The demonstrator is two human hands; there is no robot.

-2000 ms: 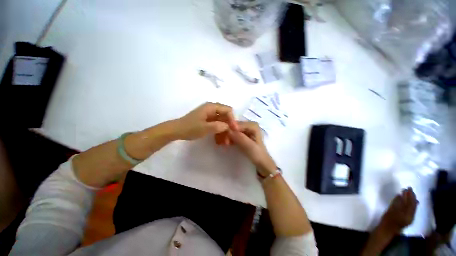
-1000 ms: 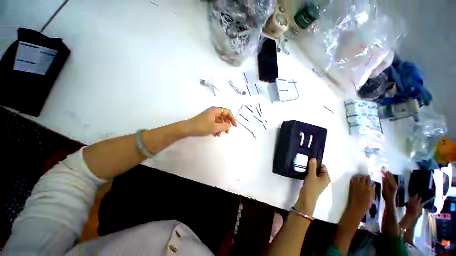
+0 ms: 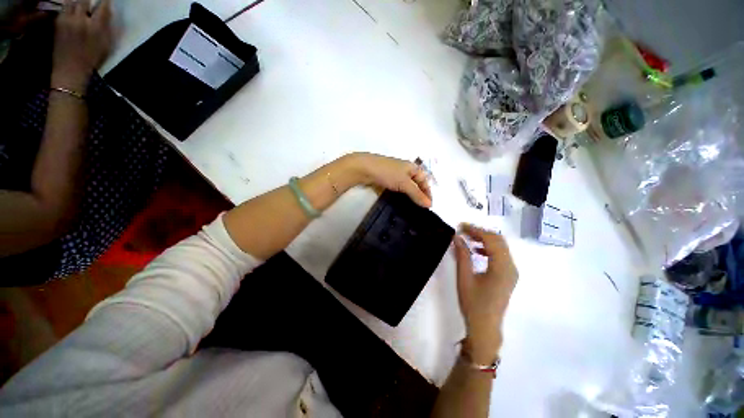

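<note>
The black tray (image 3: 390, 257) lies tilted in front of me, its back with raised moulded outlines facing up. My left hand (image 3: 396, 180) is at its top edge, with the fingertips beside a small charging cable (image 3: 429, 170); whether they grip tray or cable is unclear. My right hand (image 3: 487, 273) is bent at the tray's right corner, thumb and forefinger close together. White printed paper (image 3: 480, 260) shows between its fingers; whether it is held or lies behind is unclear. Another cable (image 3: 470, 194) and a pale card (image 3: 498, 196) lie beyond.
A black tray with a white leaflet (image 3: 207, 55) stands at upper left, near a neighbour's hand (image 3: 84, 37). Bags of cables (image 3: 522, 73), a phone (image 3: 536, 170), a leaflet stack (image 3: 548, 225) and a tape roll (image 3: 569, 117) are beyond. Clear plastic (image 3: 677, 155) lies at right.
The tray has come from the right to between my hands and now shows its back instead of the earbuds and case. My right hand has left its lower edge. The view has swung left.
</note>
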